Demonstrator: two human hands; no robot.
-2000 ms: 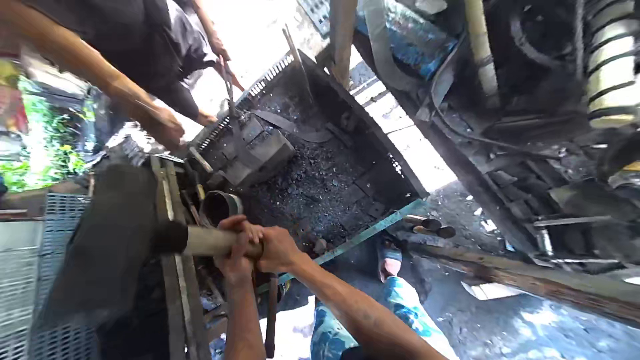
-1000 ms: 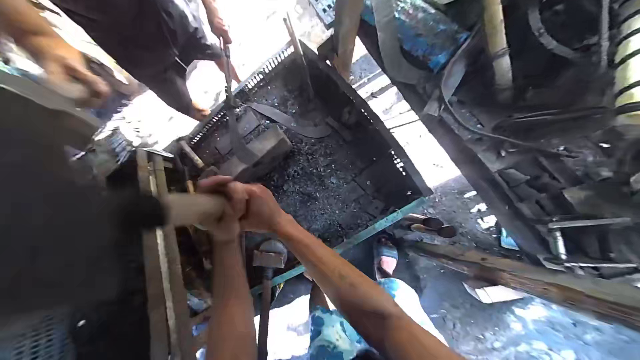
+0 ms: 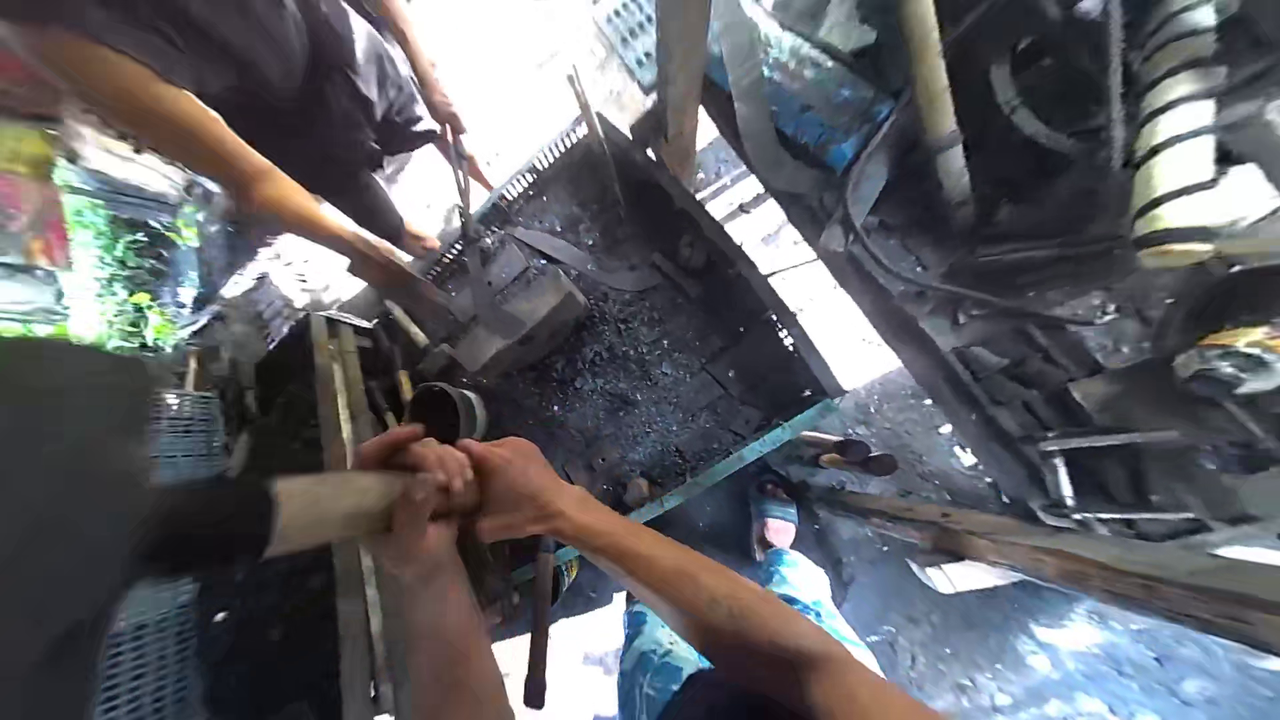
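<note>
My left hand point(image 3: 420, 490) and my right hand point(image 3: 515, 490) are clasped one against the other around the wooden handle of a sledgehammer point(image 3: 335, 510). Its big dark head, blurred, fills the left edge of the view. Beyond my hands a metal block point(image 3: 535, 325), seemingly an anvil, sits in a shallow metal bin of charcoal point(image 3: 640, 380). Over the block a co-worker holds long tongs point(image 3: 463, 180) with a flat dark metal piece point(image 3: 490, 300). The open mouth of a metal can point(image 3: 450, 412) shows just above my fingers.
A person in dark clothes leans in at the upper left, one hand point(image 3: 400, 290) low beside the block. A second hammer point(image 3: 540, 620) stands below my hands. Wooden posts point(image 3: 350, 580) rise at the left. A long beam point(image 3: 1050, 560) and metal scrap lie at the right.
The hammer head, low at the left two seconds ago, remains blurred at the left edge. The co-worker's free arm has come down towards the block; one second ago that hand was farther left.
</note>
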